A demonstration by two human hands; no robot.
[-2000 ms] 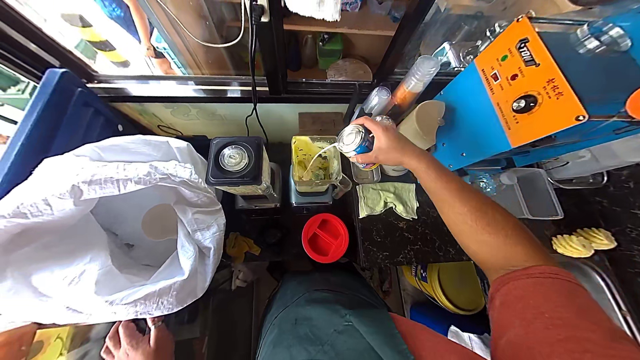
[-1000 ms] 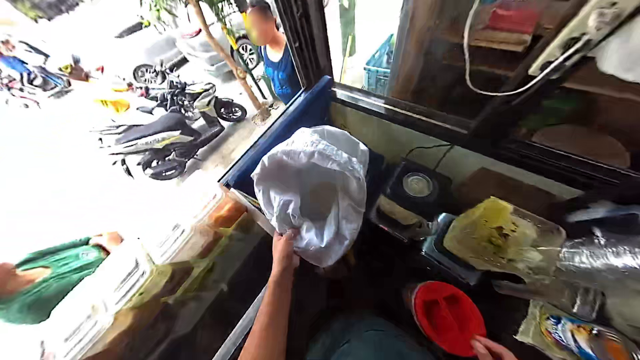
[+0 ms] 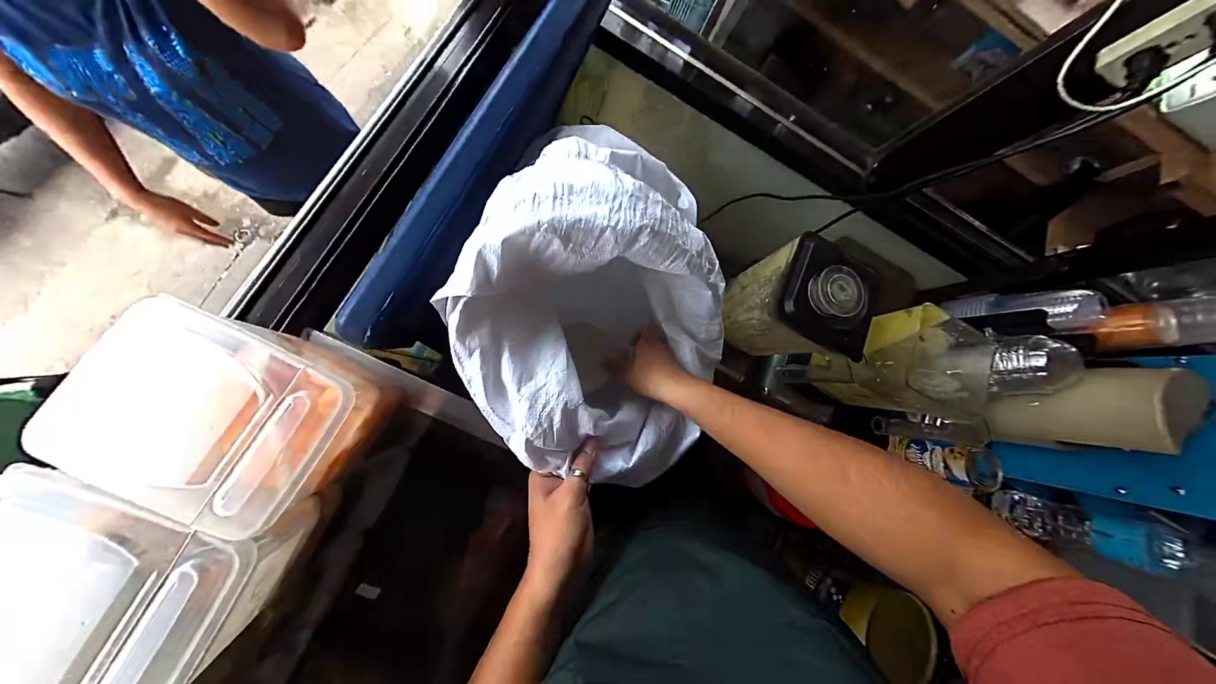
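Note:
A white woven sack (image 3: 513, 332) stands with its mouth wide and its rim rolled down. My left hand (image 3: 562, 508), with a ring on it, pinches the near edge of the rim. My right hand (image 3: 651, 369) reaches inside the sack, close to pale contents at the bottom; its fingertips are hidden, so I cannot tell what they hold. Right of the sack is a blender jar with a black lid (image 3: 834, 290). Beside that lies a yellow-stained clear container (image 3: 902, 347). Part of a red object (image 3: 790, 508) shows under my right forearm.
Clear-lidded food tubs (image 3: 275, 418) line the left side. A blue plastic panel (image 3: 456, 171) and the window frame (image 3: 351, 180) run behind the sack. Plastic cups (image 3: 1035, 366), a beige cylinder (image 3: 1092, 408) and a can (image 3: 936, 456) are at the right. A person in blue (image 3: 190, 104) is outside.
My right hand has gone from the red container into the sack. Two seconds ago it held a can over the yellow-stained container. My left hand still grips the sack's rim. The view has swung.

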